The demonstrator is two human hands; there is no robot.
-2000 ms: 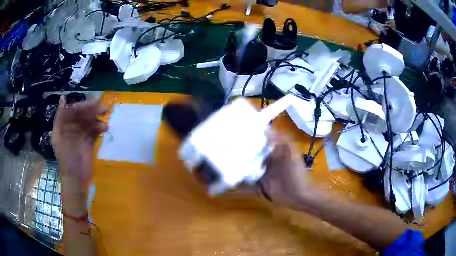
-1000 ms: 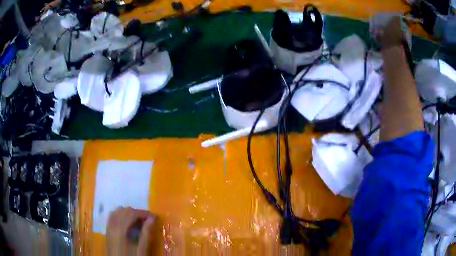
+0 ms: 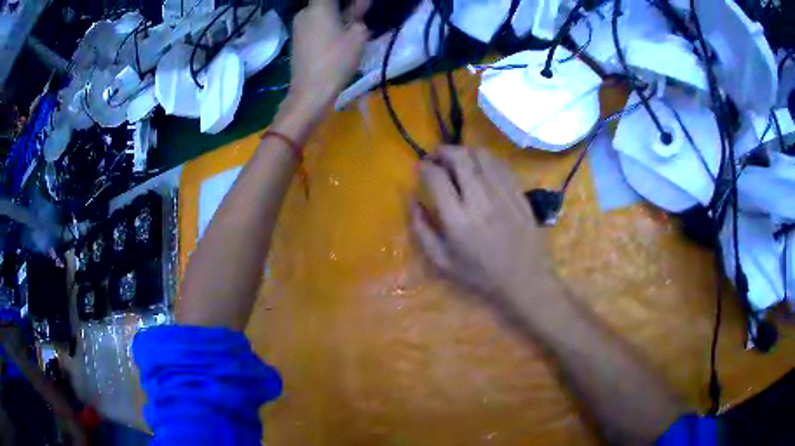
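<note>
A white camera housing with a white antenna lies at the top edge, partly cut off. My left hand is at its dark part on the left, cut off by the top edge; its grip is hidden. Black tail cables run down from the housing. My right hand, slightly blurred, has its fingers closed around the lower part of these cables, above the orange bench covering.
White rear covers with black cables lie at the right; more white covers are at the upper left. A tray of black modules is at the left. A pale sheet lies behind my left forearm. A black plug lies right of my right hand.
The view has shifted down. My right hand has come back from the far right covers to the tail cables. My left hand has moved from the pale sheet up to the housing.
</note>
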